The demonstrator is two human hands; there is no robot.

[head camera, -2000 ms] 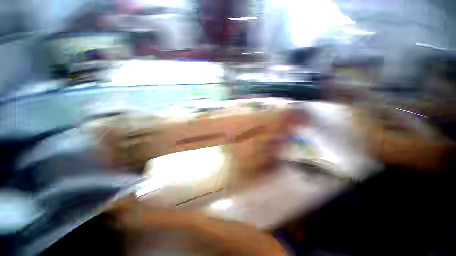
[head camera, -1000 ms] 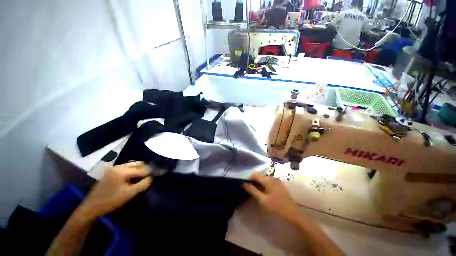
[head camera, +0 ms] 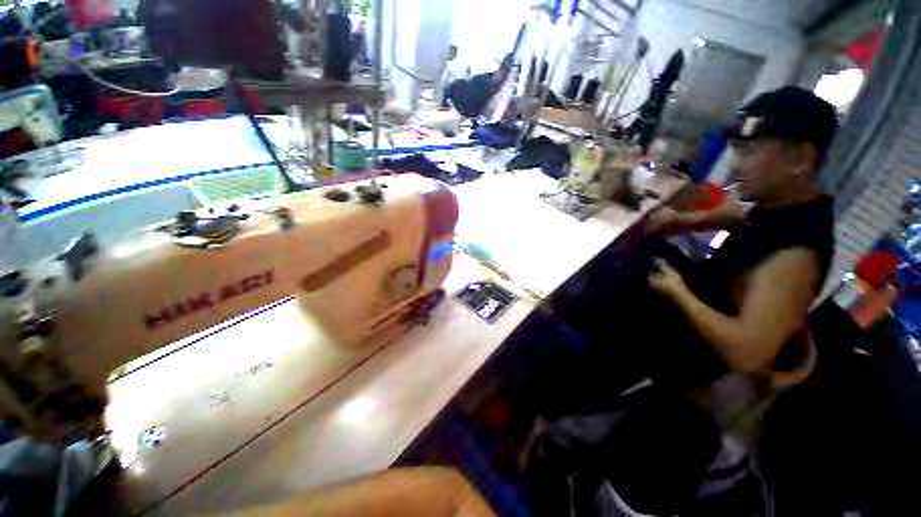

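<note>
The cream sewing machine [head camera: 232, 273] with red HIKARI lettering fills the left and middle of the view. Its needle end is at the far left edge. A bit of grey cloth [head camera: 45, 473] shows at the lower left corner, beside the needle end. Part of my bare arm [head camera: 374, 495] crosses the bottom edge, blurred and cut off; its hand is out of the picture. My other hand does not show either.
A seated person [head camera: 778, 252] in black at the right handles dark cloth at another machine [head camera: 606, 170]. A black card [head camera: 487, 300] lies on the pale table's [head camera: 353, 409] right end. A green basket [head camera: 240, 183] stands behind the machine.
The view has swung right. The garment heap and both hands, seen on dark cloth one second ago, are out of view except for a bit of grey cloth and an arm.
</note>
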